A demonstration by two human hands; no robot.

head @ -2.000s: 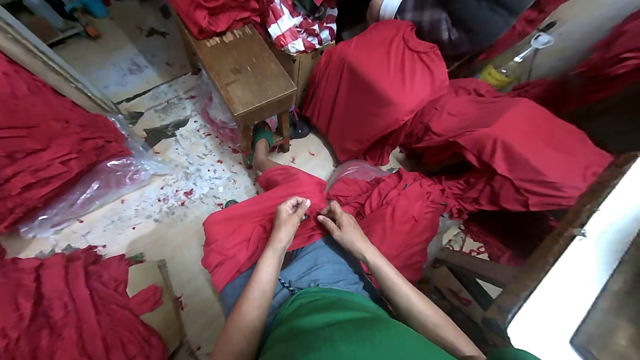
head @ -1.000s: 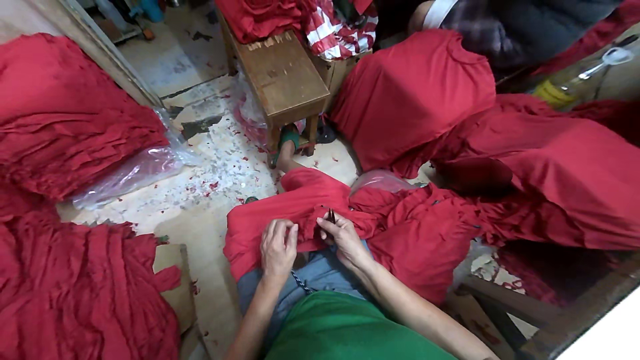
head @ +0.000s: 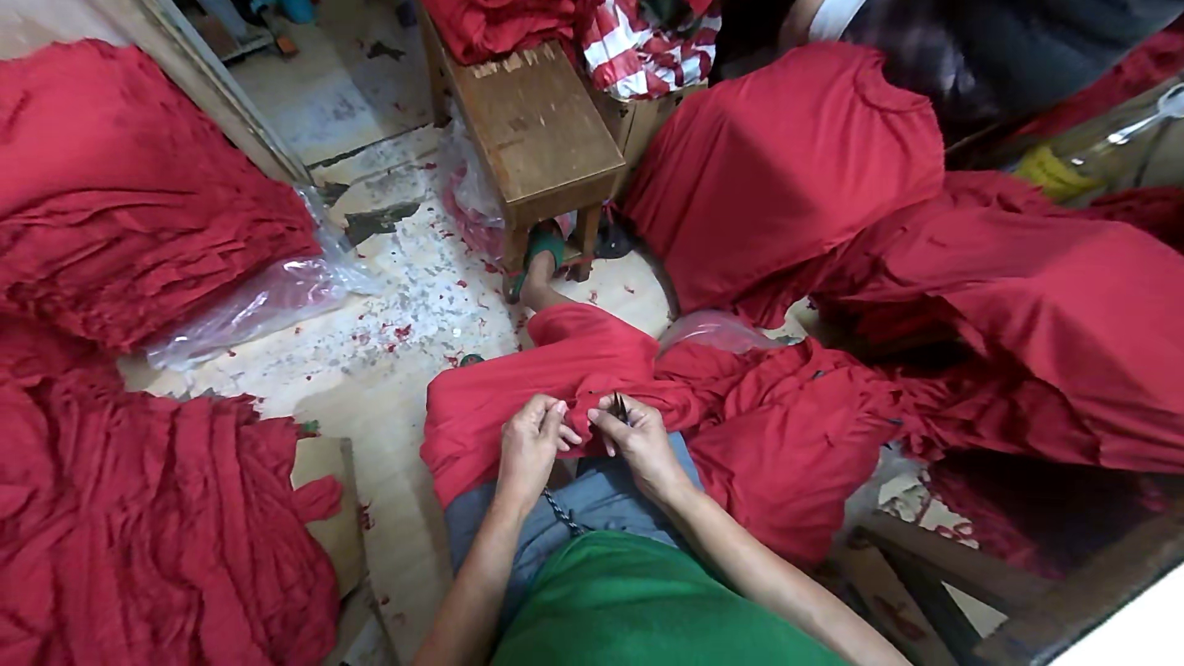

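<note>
Red fabric (head: 546, 370) lies across my lap, spreading right into a crumpled heap (head: 786, 435). My left hand (head: 535, 439) is over it, thumb and fingertips pinched together; whether they hold a bit of cloth or thread is too small to tell. Just to the right, my right hand (head: 638, 444) holds a small dark pointed tool (head: 620, 407), probably thread snips, its tip up between the fingers. The fingertips of both hands are close together above the cloth.
A wooden bench (head: 536, 129) carries red cloth. Stacks of red fabric (head: 139, 203) on plastic and more red cloth (head: 176, 527) lie left. Draped red garments (head: 795, 166) stand right, with another person (head: 980, 55) behind. Scraps litter the floor (head: 398, 296); a table edge (head: 1091, 592) is lower right.
The dark tool in my right hand shows more plainly than two seconds ago. My hands have come closer together since one second ago. The view has shifted somewhat.
</note>
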